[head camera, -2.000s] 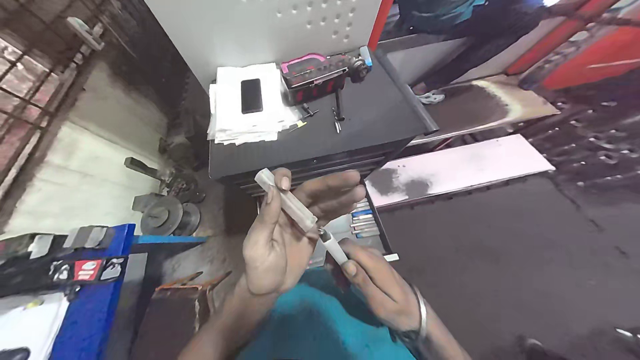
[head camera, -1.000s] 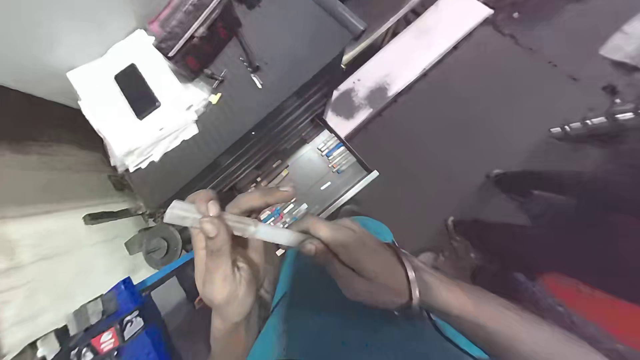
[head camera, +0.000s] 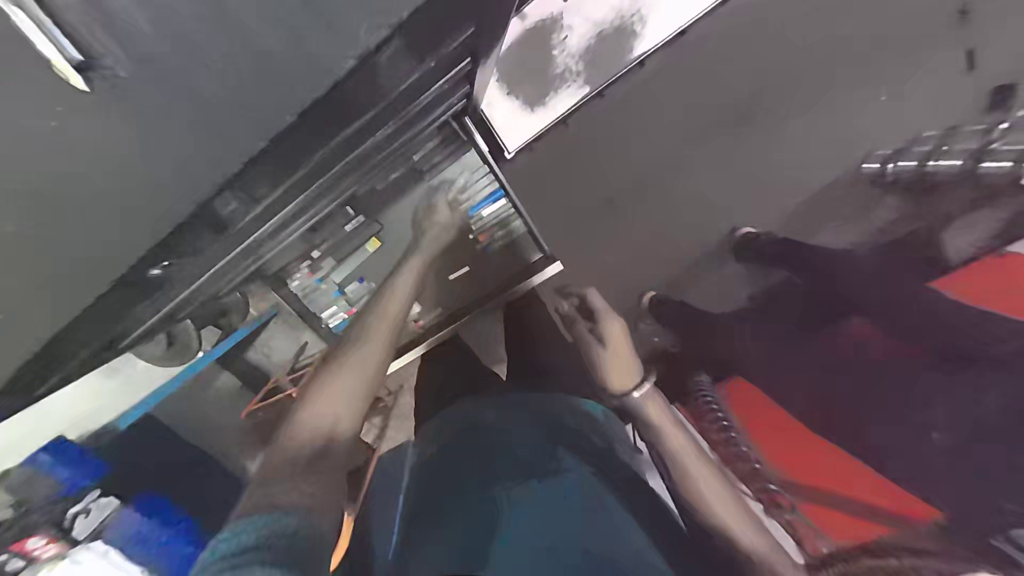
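My left hand (head camera: 438, 212) reaches into an open drawer (head camera: 480, 316) of the dark cabinet, at the row of small slim packs and tubes (head camera: 490, 204) along its far right side. It is blurred, and whether it grips anything does not show. Small boxes and pieces (head camera: 340, 280) lie in the left part of the drawer. A small white strip (head camera: 459, 273) rests on the bare drawer floor. My right hand (head camera: 604, 340), with a bracelet at the wrist, hangs beyond the drawer's right front corner, fingers loosely bent, with no object visible in it.
The dark cabinet top (head camera: 160, 120) fills the upper left. A pale stained board (head camera: 560, 60) lies behind the drawer. Another person's dark-clad legs (head camera: 824, 296) are at the right, near a red panel (head camera: 824, 464). A blue bar (head camera: 196, 372) and round metal parts (head camera: 172, 344) are at the left.
Both hands held a clear plastic tube in front of the body; now they are apart. My left hand has moved into the drawer, my right to its outer side. The view has tilted down.
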